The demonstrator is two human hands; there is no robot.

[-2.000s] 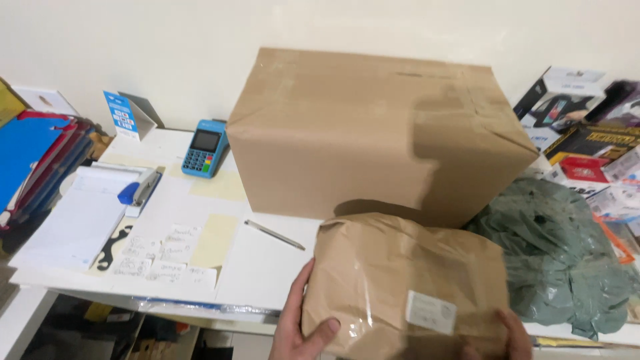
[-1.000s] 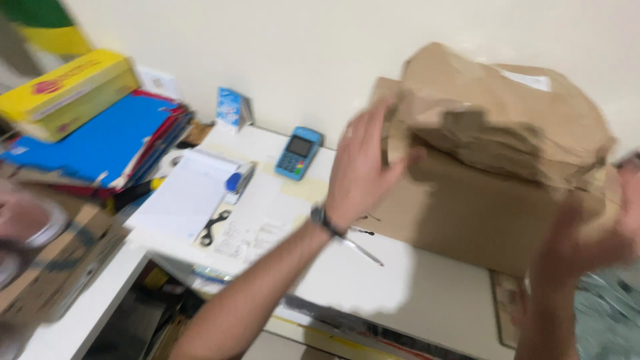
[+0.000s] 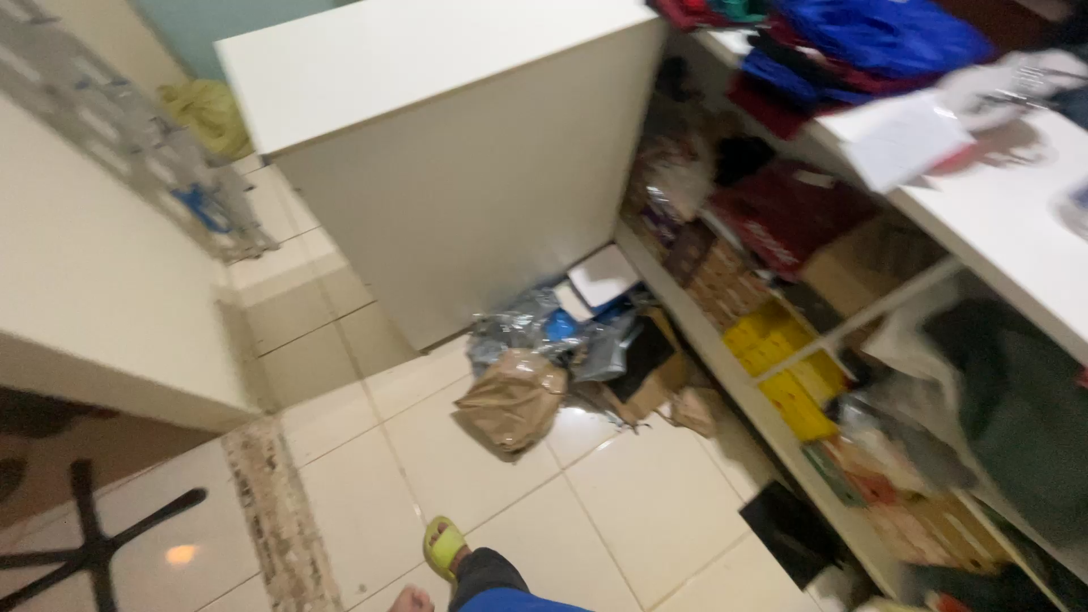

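Observation:
A small part of my left hand (image 3: 412, 599) shows at the bottom edge, left of my blue shirt (image 3: 518, 602); whether it holds anything is hidden. My right hand is out of the picture. On the tiled floor ahead lies a crumpled brown paper bundle (image 3: 512, 399). Clear plastic wrapping (image 3: 510, 327), a white flat piece (image 3: 603, 274) and an opened cardboard piece (image 3: 671, 357) are heaped beside it, against a white cabinet (image 3: 476, 187). My foot in a yellow-green slide sandal (image 3: 444, 548) is on the floor below the heap.
Open shelves (image 3: 705, 340) with yellow boxes (image 3: 773, 340) and bagged goods run along the right, under a white counter (image 3: 1011, 221) with folded clothes. A black star-shaped chair base (image 3: 93, 548) stands lower left. A metal ladder (image 3: 127, 127) leans upper left. A black flat item (image 3: 790, 531) lies by the shelves.
The view has swung from the desk to the floor. Earlier my hands held a paper-wrapped parcel, then were off it as it lay on the large box; my right hand has left view.

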